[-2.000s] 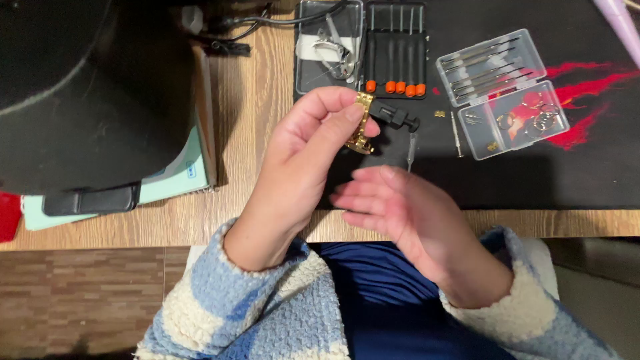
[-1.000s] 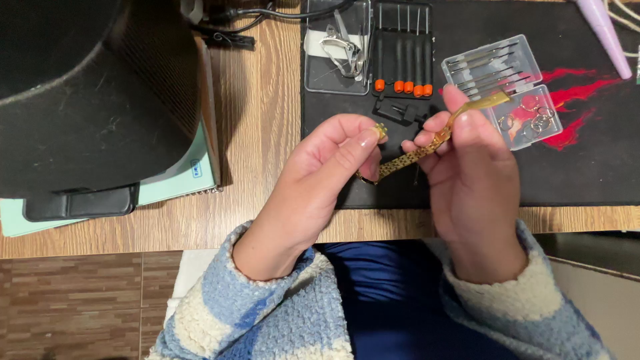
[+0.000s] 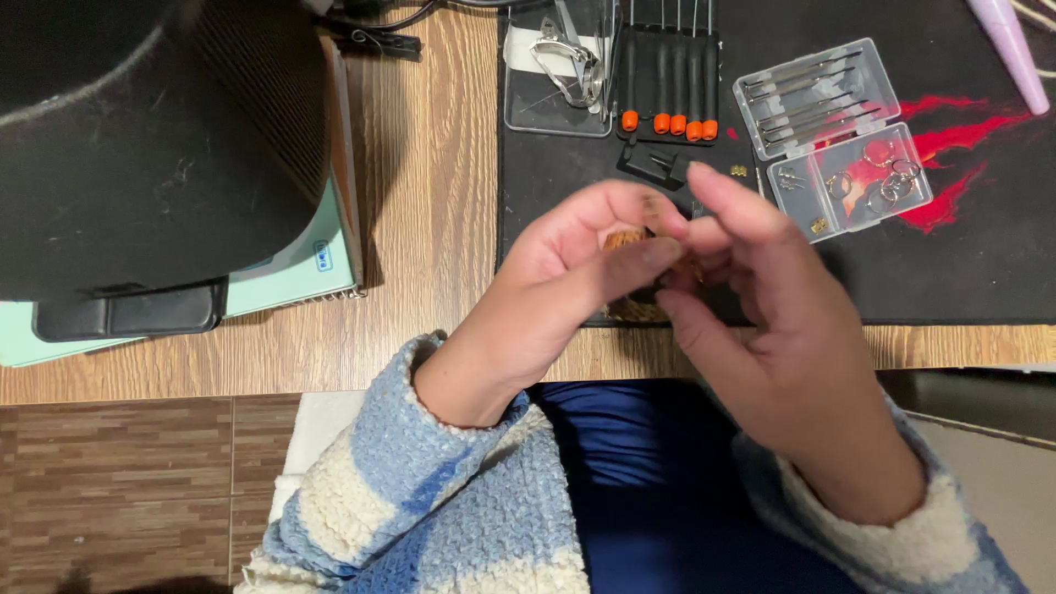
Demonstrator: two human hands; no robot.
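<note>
A gold-coloured metal link band (image 3: pixel 631 309), perhaps a watch bracelet, is curled between my hands and partly hidden by the fingers. My left hand (image 3: pixel 561 272) pinches it between thumb and fingertips. From the other side my right hand (image 3: pixel 751 305) closes its thumb and fingers around its right part; the fingertips are blurred. Just beyond the fingers a black plastic link-removal tool (image 3: pixel 652 163) lies on the black mat. Small gold links (image 3: pixel 738 171) rest to its right.
Behind the hands are a clear case (image 3: pixel 557 115) with metal parts, orange-ended screwdrivers (image 3: pixel 678 82), and an open plastic box (image 3: pixel 874 124) holding thin tools and rings. A large black object (image 3: pixel 157 148) and a green notebook (image 3: pixel 289 256) stand left. A purple tapered object (image 3: pixel 1011 54) lies far right.
The band was stretched between both hands a second ago and is now curled, with my right hand moved in close to my left. Two seconds ago the black tool was just beyond my left fingers.
</note>
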